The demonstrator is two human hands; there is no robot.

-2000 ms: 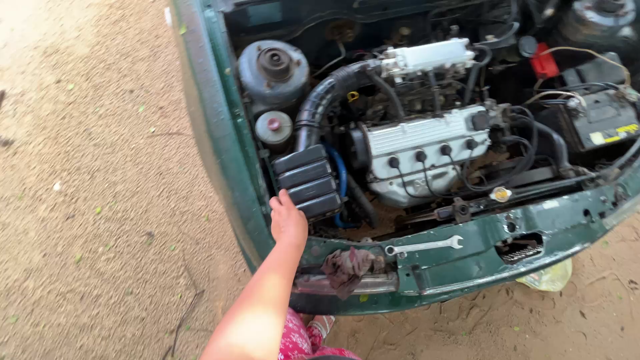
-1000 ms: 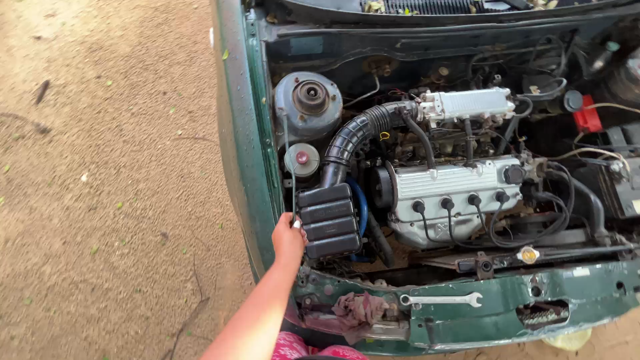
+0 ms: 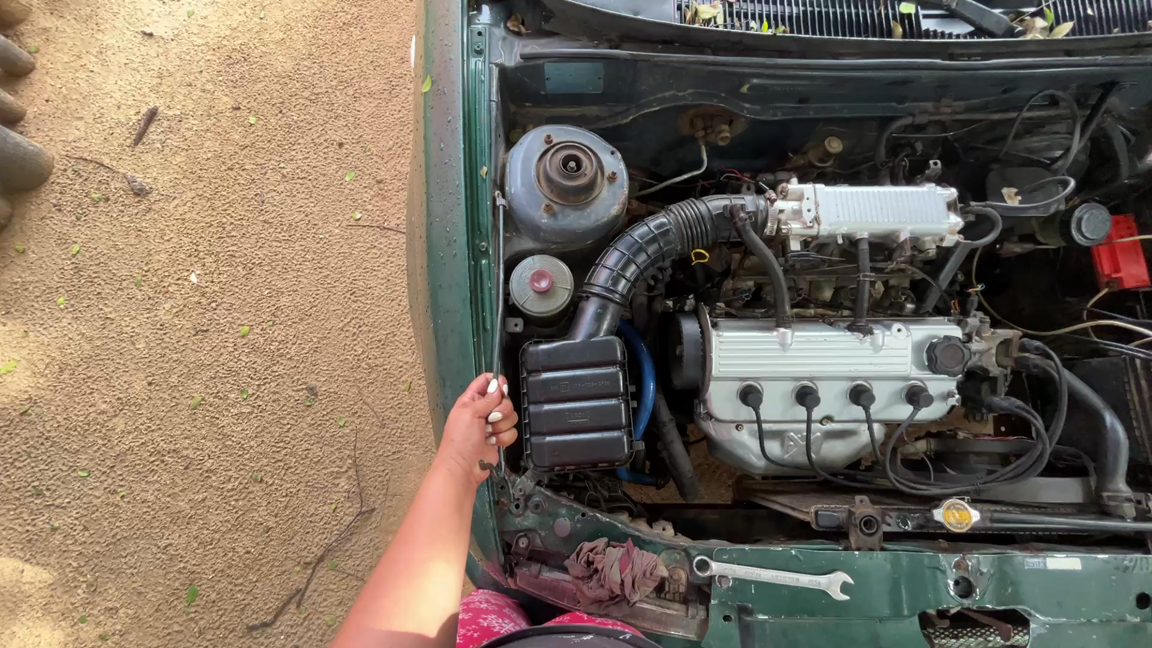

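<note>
My left hand (image 3: 481,425) is closed around a thin dark metal rod (image 3: 499,288), likely the hood prop rod, lying along the inner edge of the green fender (image 3: 445,270). The rod's far end reaches beside the grey strut tower (image 3: 567,184). Just right of the hand is the black air filter housing (image 3: 577,405), joined to a ribbed black intake hose (image 3: 648,243). A combination wrench (image 3: 772,576) lies on the green front panel, next to a crumpled dark pink rag (image 3: 616,571). My right hand is not in view.
The silver engine valve cover (image 3: 819,360) with black spark plug leads sits centre right. Near the front are a radiator cap (image 3: 956,516) and the green front panel (image 3: 1080,598). A round reservoir (image 3: 541,286) stands behind the filter housing. Sandy ground (image 3: 225,315) lies at left.
My left hand was at the filter housing's left edge two seconds ago; now it grips the rod beside the fender. The view has shifted. Wrench and rag stay on the front panel.
</note>
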